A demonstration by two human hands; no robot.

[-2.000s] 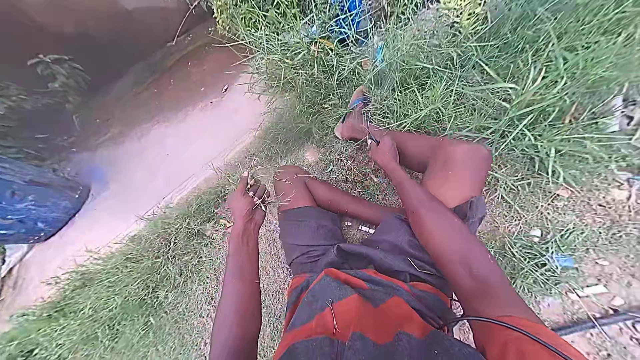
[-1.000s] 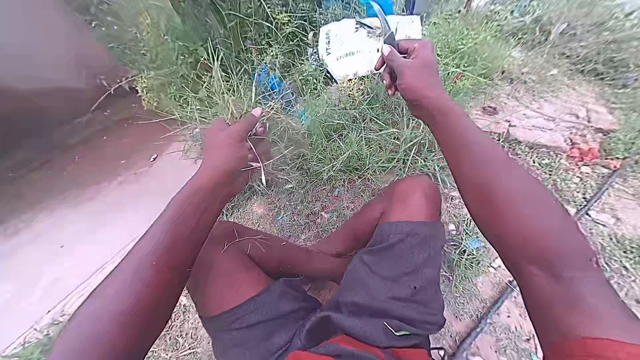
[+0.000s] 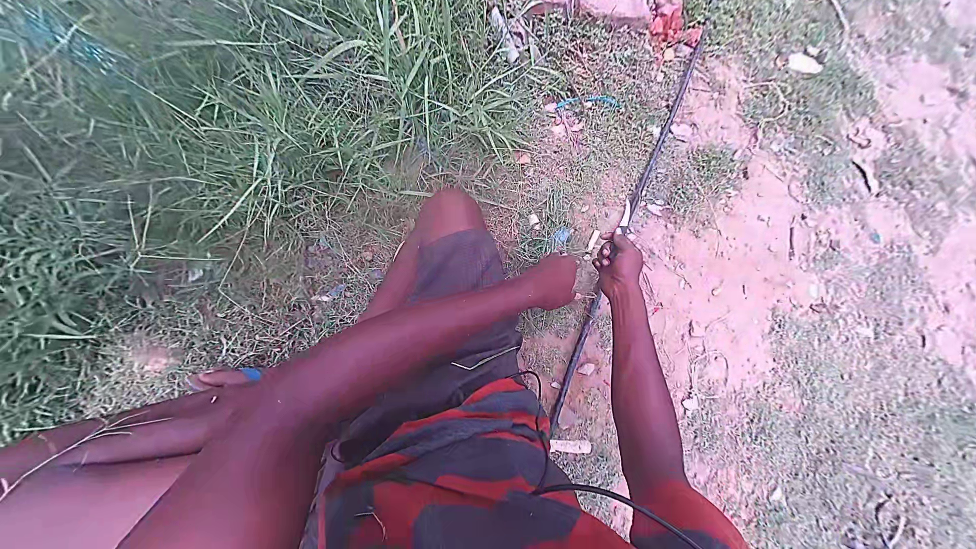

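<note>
My right hand is closed around the handle of a small curved-bladed tool, like a sickle; its pale blade points up the view, over a dark hose or cable on the ground. Just left of it, my left hand is bent into a fist, its palm side hidden. A small greyish-tan tuft, seemingly cut grass, shows at the left hand's fingers, between the two hands. Both hands are past my bent knee, low over the ground.
Tall green grass fills the upper left. The dark hose or cable runs diagonally over bare soil. A red scrap and pale stones lie near its upper end. A thin black cord crosses my striped shirt.
The view has swung right. Both hands have moved from the grass to beside the dark hose or cable and are now close together. The curved tool remains in my right hand.
</note>
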